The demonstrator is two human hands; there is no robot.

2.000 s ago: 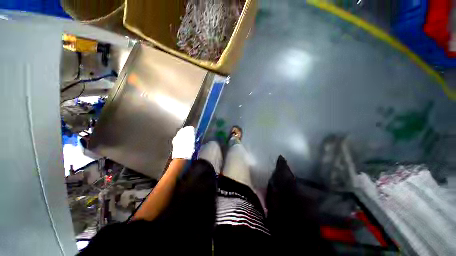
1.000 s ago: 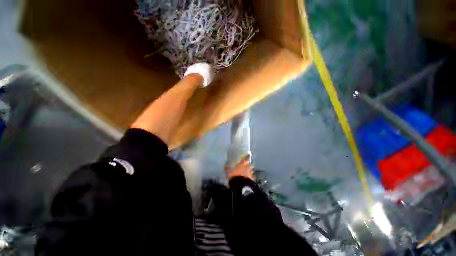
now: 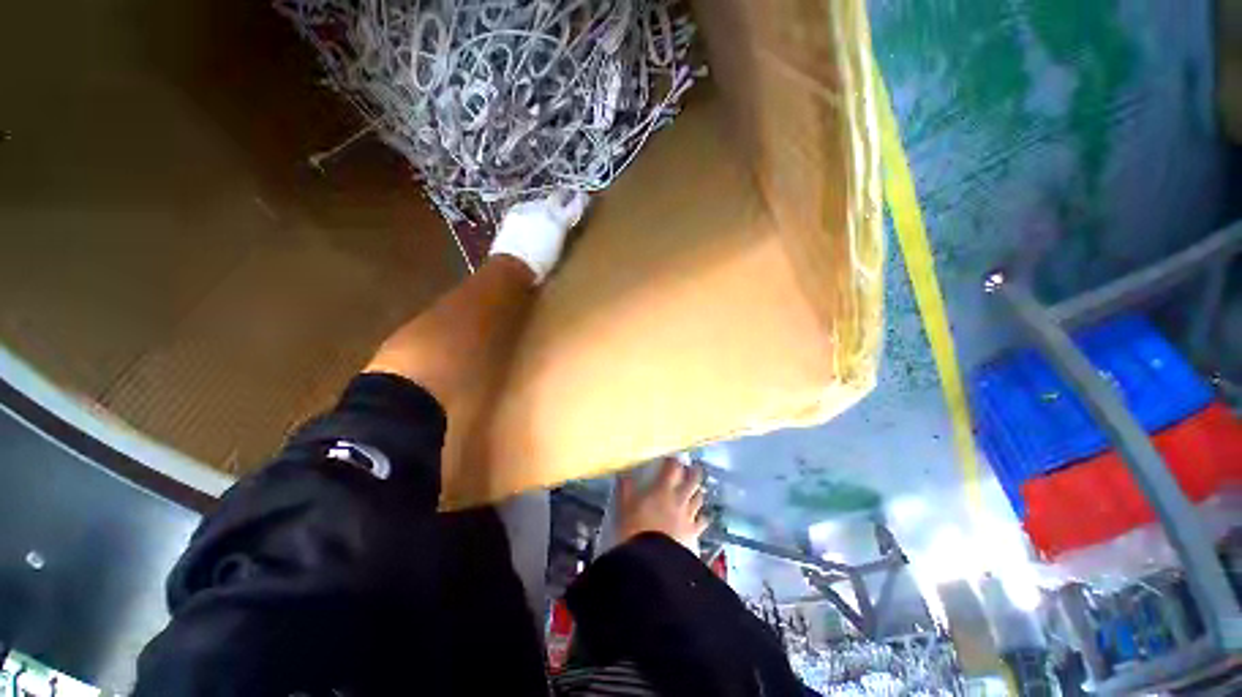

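A large open brown carton (image 3: pixel 654 320) fills the upper left and middle. A tangled heap of thin white cables (image 3: pixel 504 95) lies inside it. My left hand (image 3: pixel 539 232), in a white glove, reaches into the carton and touches the near edge of the heap. Its fingertips are partly lost among the cables, and whether they grip any is unclear. My right hand (image 3: pixel 663 504) is bare, just outside the carton's near rim, fingers apart and holding nothing visible. Whether it touches the carton is unclear.
Right of the carton, a yellow line (image 3: pixel 926 279) runs along the green-grey floor. Beyond it stand a grey metal tube frame (image 3: pixel 1110 395), a blue bin (image 3: pixel 1056 409) and a red bin (image 3: pixel 1117 483). A blurred pile of pale, thin items (image 3: pixel 872 667) shows at the bottom right.
The view has turned from the machine's metal plate to the carton and moved closer. My left hand has gone from beside the plate into the carton. My right hand has come into view.
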